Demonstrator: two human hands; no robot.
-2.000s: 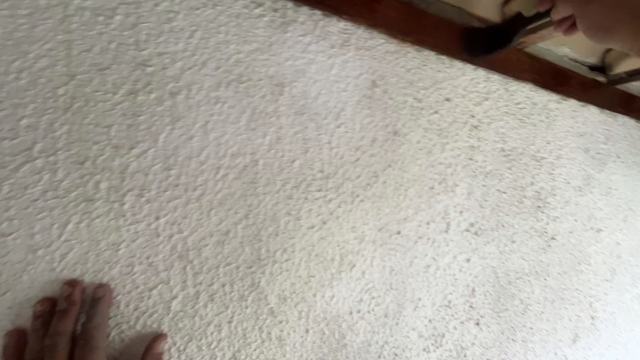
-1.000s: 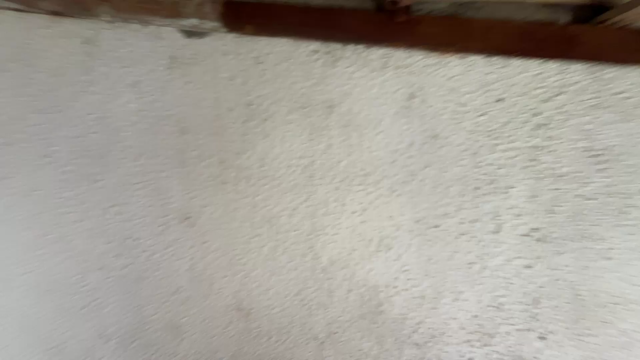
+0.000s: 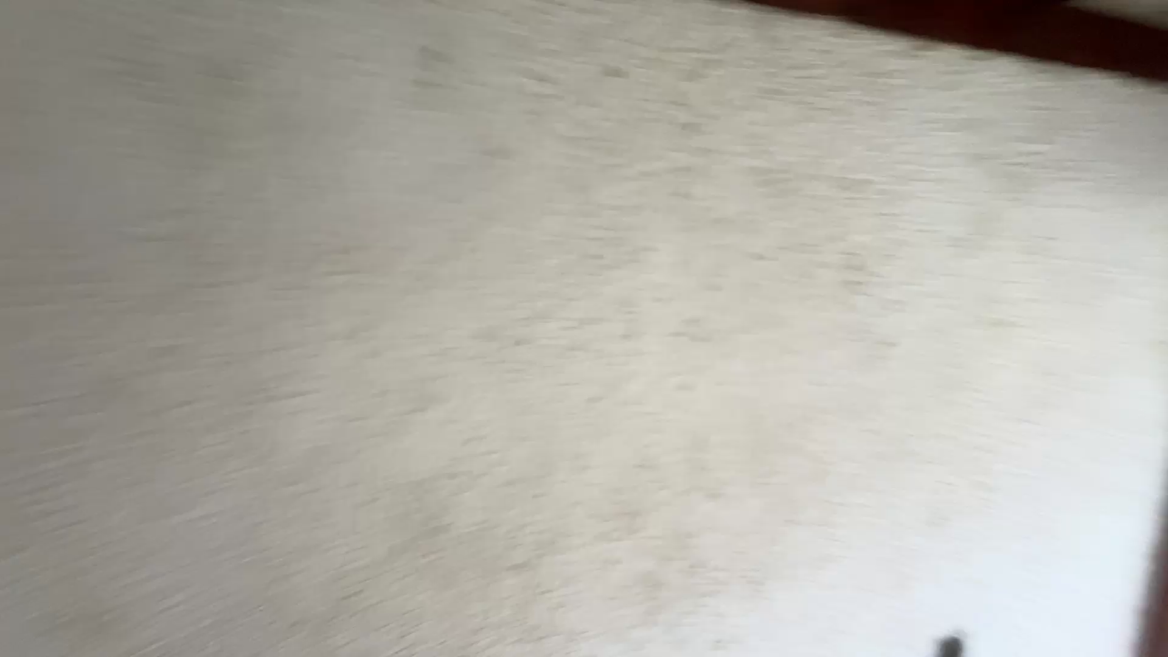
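A white, rough-textured wall (image 3: pixel 584 347) fills most of the head view, blurred by motion. Neither my left hand nor my right hand can be seen, so what they hold or touch is hidden. At the bottom edge, right of the middle, a small dark object (image 3: pixel 950 646) pokes into view; it is too blurred and cut off to name.
A dark reddish-brown board (image 3: pixel 985 27) runs along the wall's upper right edge. Another dark reddish edge (image 3: pixel 1154 593) shows at the lower right, beside a brightly lit part of the wall.
Two seconds ago one hand rested at the lower left and another held a dark brush at the upper right; both are out of view now. The view has swung along the wall.
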